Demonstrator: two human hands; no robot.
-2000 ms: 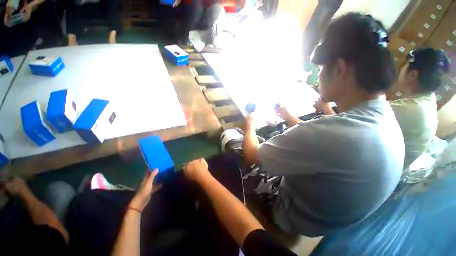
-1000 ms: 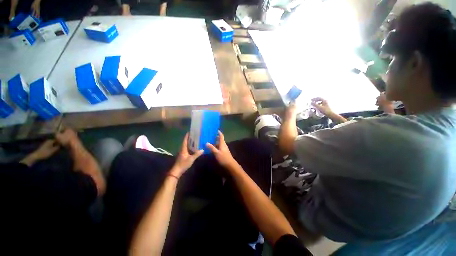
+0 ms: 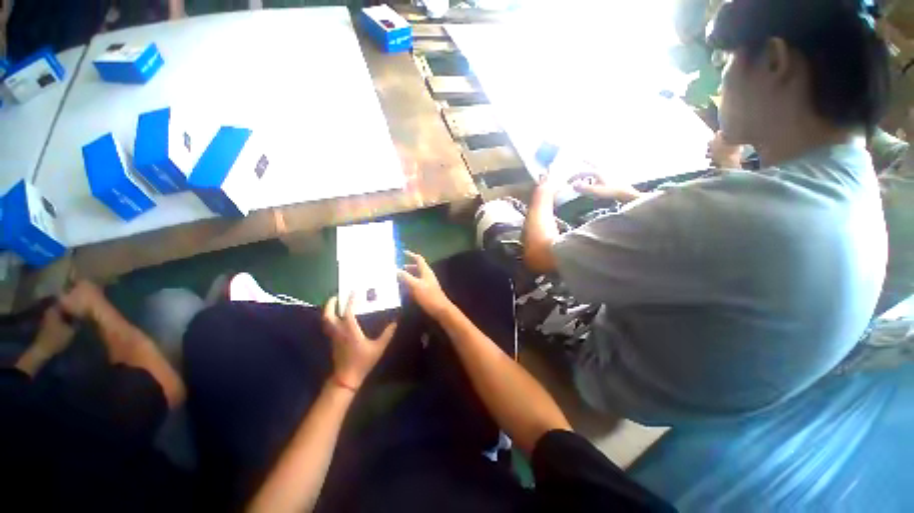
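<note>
A closed retail box (image 3: 368,263) is held over my lap, just off the table's front edge. Its white face with a small dark picture is turned up towards me, and a blue face shows along its right side. My left hand (image 3: 357,344) grips its lower left end, with the thumb and fingers at the near edge. My right hand (image 3: 426,286) is at its right side, fingers touching the blue edge. Both hands are bare.
Several blue-and-white boxes (image 3: 118,177) stand on the white board table (image 3: 301,90) ahead and left. One box (image 3: 387,28) is on the bare wood edge. A person in grey (image 3: 722,291) sits at right, handling a small item. Another person's hands (image 3: 82,306) are at left.
The box has turned over in my hands, from a blue face to its white printed face. Both hands have shifted their hold along it. The camera view has also shifted.
</note>
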